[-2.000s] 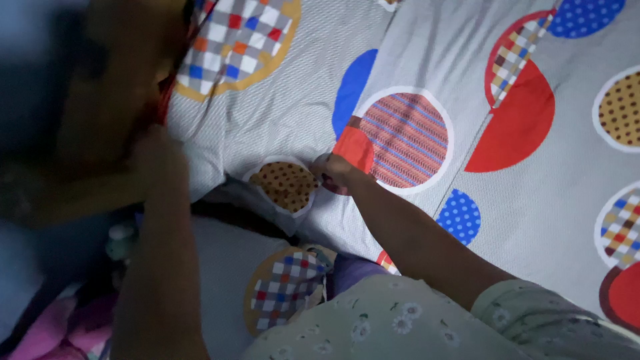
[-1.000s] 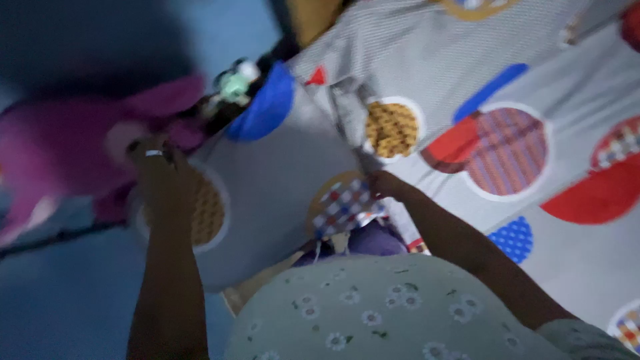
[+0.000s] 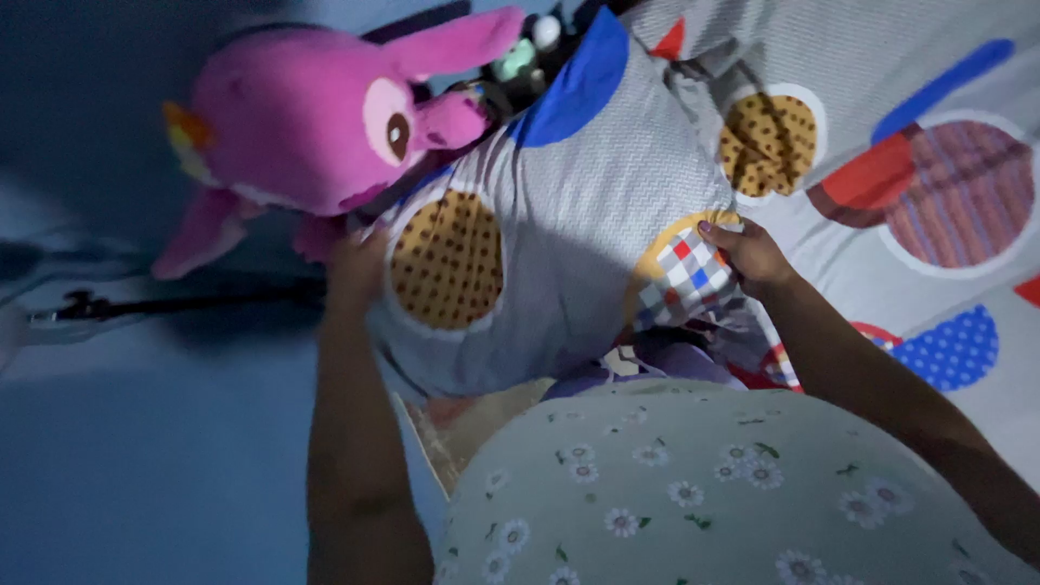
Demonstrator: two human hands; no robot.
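A pillow in a grey patterned pillowcase (image 3: 561, 244) with blue, tan dotted and checked circles lies across the middle of the view, between my hands. My right hand (image 3: 751, 252) pinches its right edge at the checked circle, thumb on top. At its left end, my left hand (image 3: 357, 264) grips the edge beside the dotted circle; those fingers are shadowed and partly hidden. A bedsheet (image 3: 853, 49) with similar circles spreads to the right, beyond the pillow.
A pink plush toy (image 3: 284, 122) lies just beyond my left hand. Small pale green and white items (image 3: 516, 58) sit beside its ear. A dark strap or rod (image 3: 179, 305) runs along the blue surface (image 3: 162, 455) at left. Purple cloth (image 3: 674, 361) shows near my waist.
My left hand, earlier over the toy and the pillow's left part, is now at the pillow's left edge. The view has swung left since the oldest frame, bringing the plush toy more into sight.
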